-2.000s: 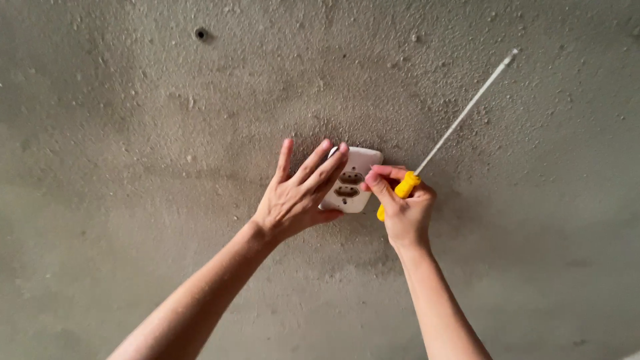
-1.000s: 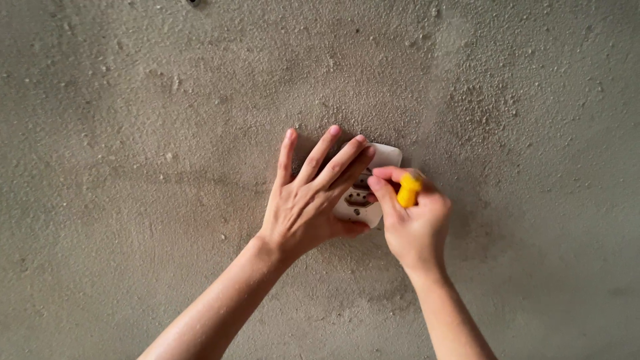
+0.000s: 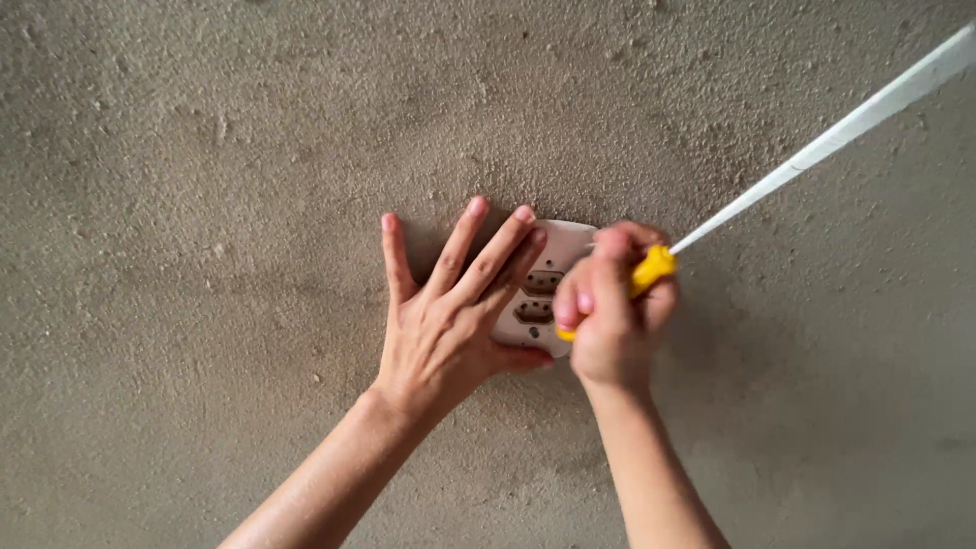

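Note:
A white double electrical outlet with its cover plate [image 3: 560, 240] lies against the rough wall, tilted a little clockwise. My left hand [image 3: 450, 320] is spread flat, with fingertips and thumb over the plate's left part and the other fingers on the wall. In my right hand [image 3: 618, 305], at the plate's right edge, is a screwdriver with a yellow handle [image 3: 654, 271]. Its long shaft [image 3: 801, 160] points up and right, away from the plate, and is blurred. Whether my right fingertips also pinch something small is unclear. A screw hole shows above the sockets and another mark below them.
The grey, grainy plastered wall [image 3: 229, 191] fills the view around both hands. Small lumps stand out on its surface, and shadow falls to the right of my right hand.
The screwdriver has swung in my right hand: its shaft, not visible one second ago, shows again at the upper right. My left hand stays on the plate.

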